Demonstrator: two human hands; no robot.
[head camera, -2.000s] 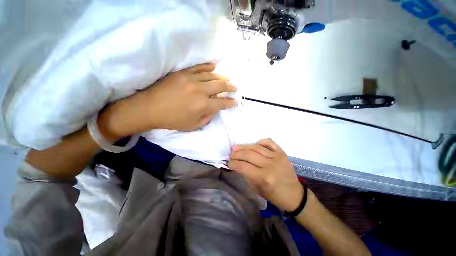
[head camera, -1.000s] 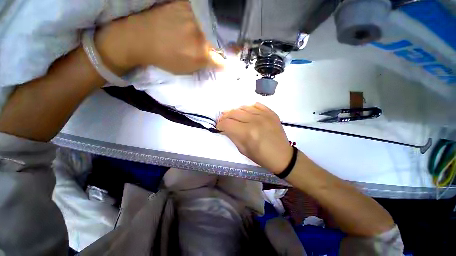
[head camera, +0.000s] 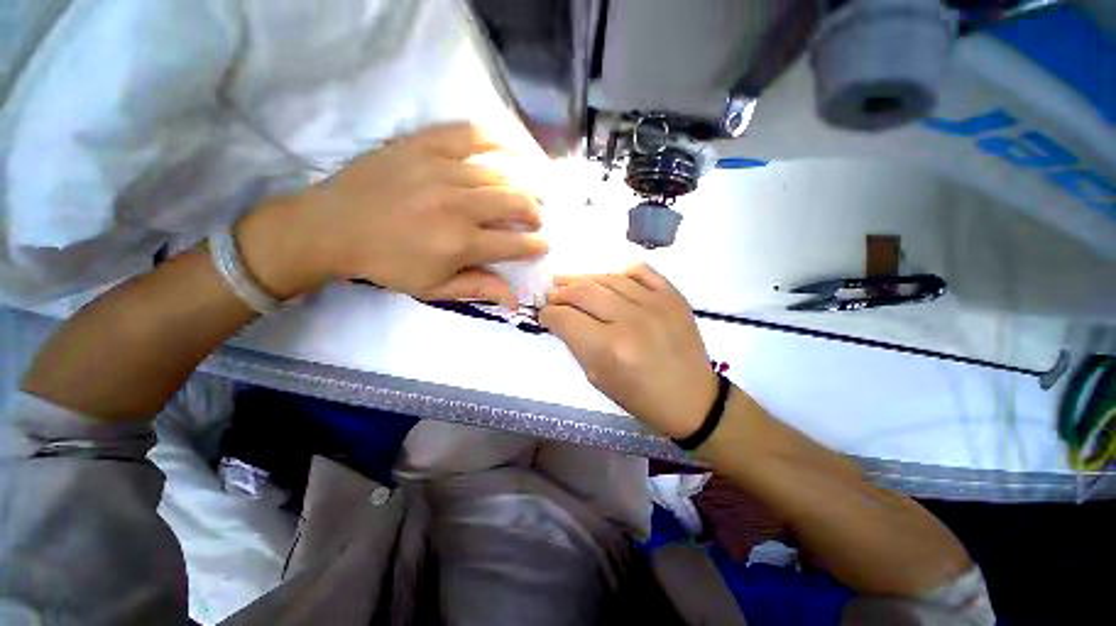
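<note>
The white garment (head camera: 135, 135) is heaped at the left of the sewing machine (head camera: 685, 61) and reaches under the bright lamp. My left hand (head camera: 428, 220) lies on it with fingers spread a little, just left of the needle area, which glare hides. My right hand (head camera: 630, 336) pinches the near edge of the cloth with its fingertips close to my left fingers. A dark strip (head camera: 471, 309) runs along that near edge, partly under my left hand.
Black thread snips (head camera: 871, 291) lie on the machine bed at the right, by a small brown patch (head camera: 882, 254). Green and yellow scissor handles (head camera: 1089, 416) are at the far right. The measuring tape edge (head camera: 404, 400) runs along the table front.
My left hand has come down from beside the machine head, opened from a fist and spread flat on the cloth. More of the dark strip is covered. My right hand has barely moved.
</note>
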